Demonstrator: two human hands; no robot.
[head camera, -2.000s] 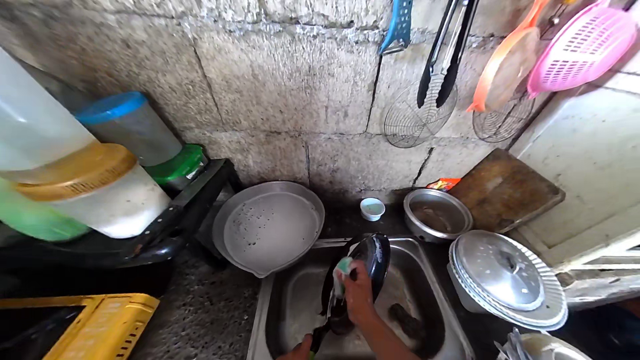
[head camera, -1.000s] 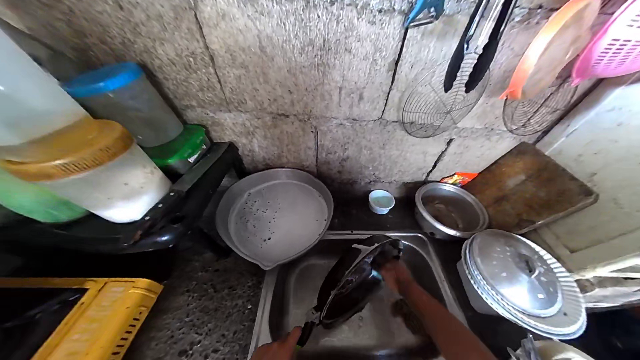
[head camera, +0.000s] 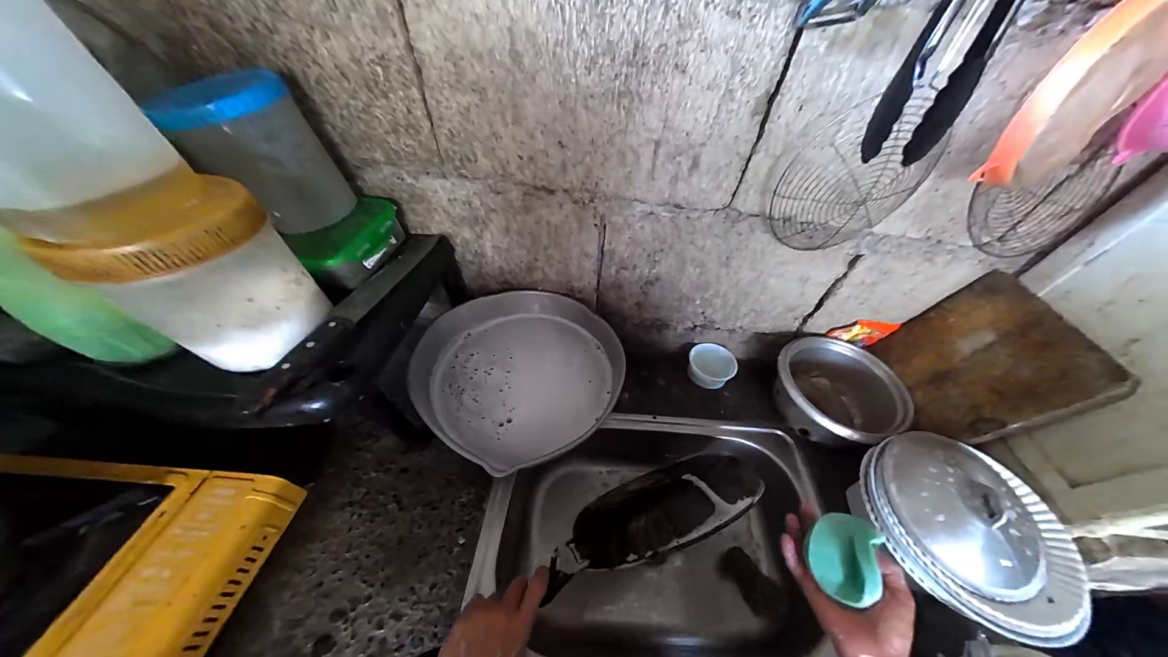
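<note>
A black frying pan (head camera: 666, 511) with some suds on its surface lies tilted in the metal sink (head camera: 584, 465). My left hand (head camera: 497, 616) grips its handle at the sink's lower left. Palm up at the sink's right side, my right hand (head camera: 858, 602) holds a small mint-green plastic cup or scoop (head camera: 844, 558). A dark object (head camera: 750, 579), its kind unclear, lies on the sink floor between the pan and my right hand.
A wide grey pan (head camera: 525, 383) holding cloudy liquid overlaps the sink's back left corner. Behind the sink stand a small white cup (head camera: 712, 365) and a metal pot (head camera: 844, 392). A lidded pot (head camera: 958, 520) is at right, near a wooden board (head camera: 1004, 360). A yellow crate (head camera: 219, 547) sits left.
My right hand has moved from the pan to the sink's right side and now shows the green item in its palm. The pan lies lower and flatter in the sink, with my left hand still on the handle.
</note>
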